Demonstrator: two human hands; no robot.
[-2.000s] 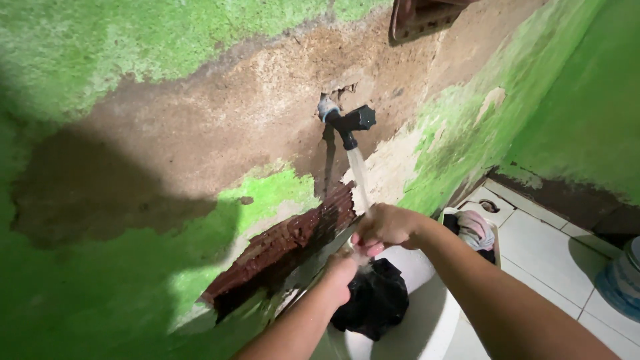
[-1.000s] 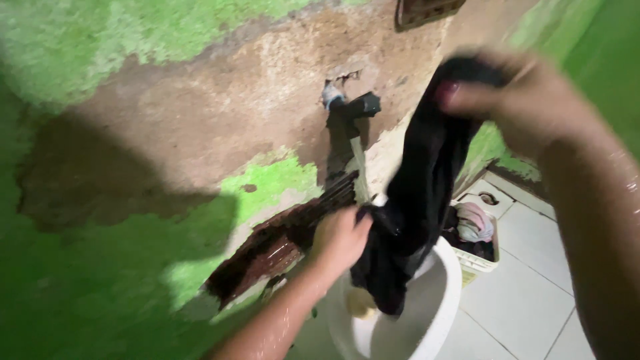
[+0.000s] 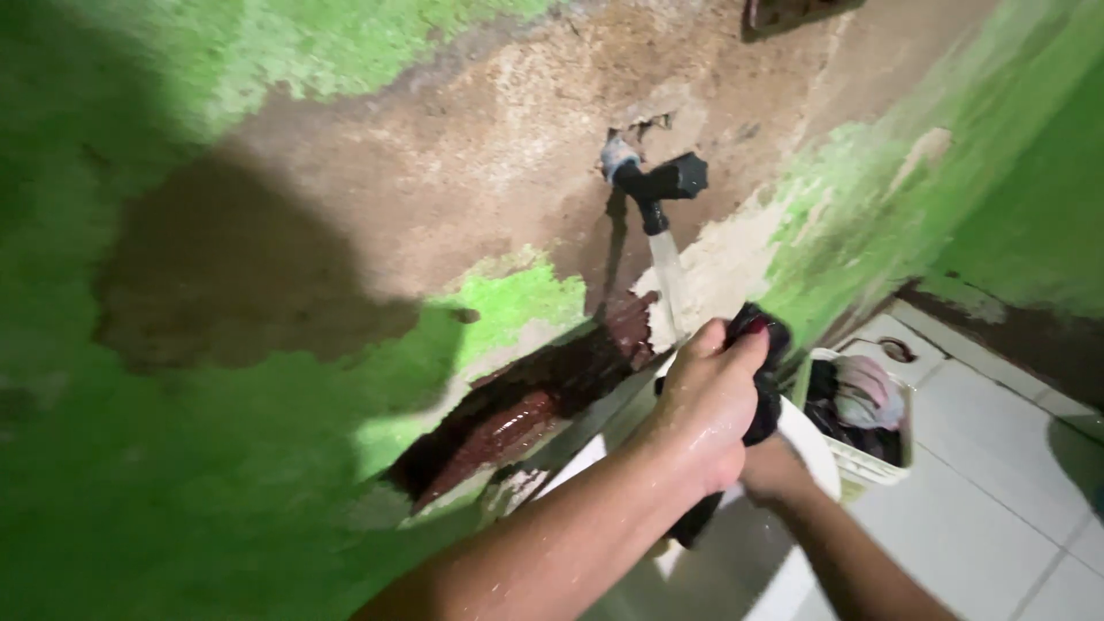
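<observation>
My left hand [image 3: 711, 401] is closed around a bunched black wet cloth [image 3: 763, 405], just below and right of the water stream. Lower and to the right, my right hand [image 3: 772, 466] is at the same cloth, its fingers mostly hidden behind my left hand and the cloth. Part of the cloth hangs down beneath my left wrist. Above, a black plastic tap [image 3: 660, 185] on the wall lets water [image 3: 668, 276] run down beside my left hand. Under both hands is a white basin [image 3: 811, 440], largely covered by my arms.
A light plastic basket [image 3: 867, 466] with dark clothes and a pinkish-white cloth [image 3: 865, 388] stands on the white tiled floor [image 3: 975, 457] at right, near a round drain [image 3: 897, 349]. The green wall [image 3: 259, 466] has peeling paint and a broken, dark reddish hollow [image 3: 517, 423].
One second ago the black cloth was stretched upward between my hands. My right hand has come down from the upper right, and the cloth is now bunched near the stream.
</observation>
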